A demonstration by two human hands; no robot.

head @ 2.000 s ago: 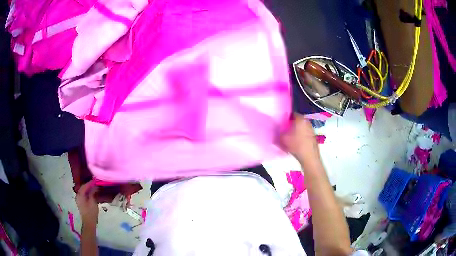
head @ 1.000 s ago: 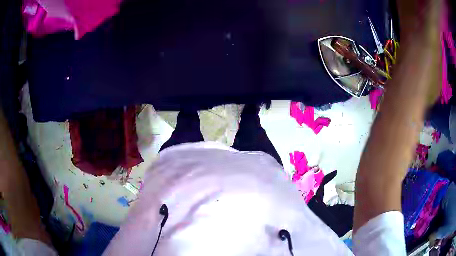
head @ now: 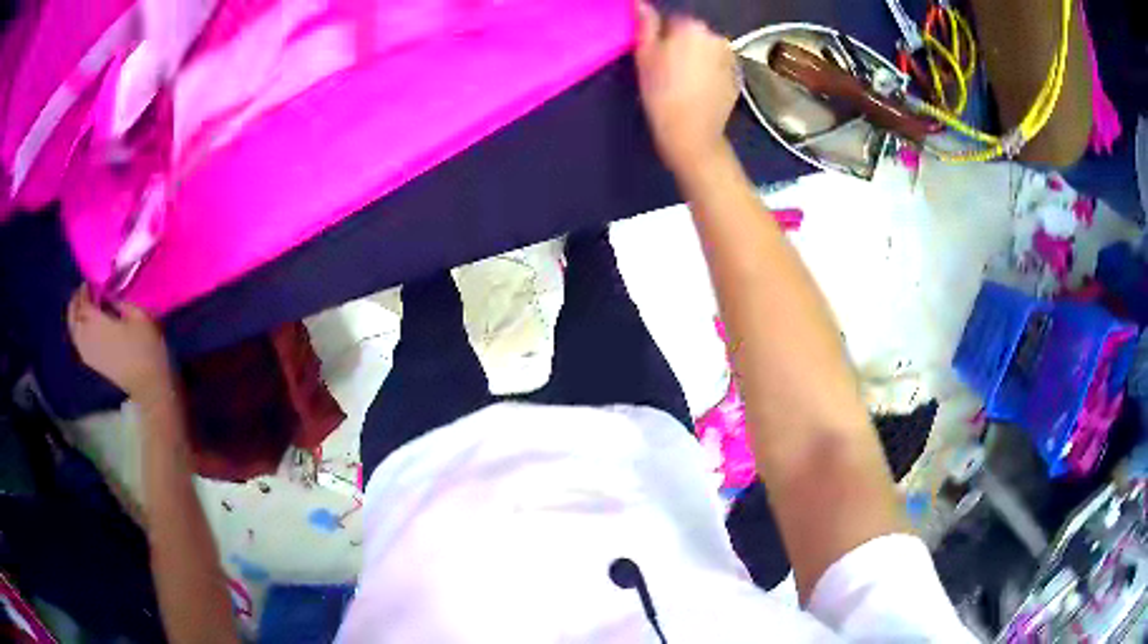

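Observation:
A bright pink garment piece (head: 327, 151) lies on the dark navy pressing table (head: 504, 189), with its near edge slanting up from lower left to upper right. My left hand (head: 116, 337) grips its lower left corner at the table's front edge. My right hand (head: 686, 78) grips its right corner near the top, just left of the iron. The silver steam iron (head: 806, 107) with a red-brown handle rests on the table and is not held. The fingertips of both hands are partly hidden by the cloth.
Yellow twin lines (head: 1039, 120) trail from the iron past orange-red loops (head: 938, 44). A brown rounded board (head: 1042, 82) stands at the upper right. A blue basket (head: 1007, 352) is at right. A dark red box or stool (head: 252, 403) is below left. Pink scraps lie on the floor.
The pale-sided piece seen first left the front of the table, which then lay bare. Both hands have come back into view, holding bright pink cloth stretched across the table's left and middle.

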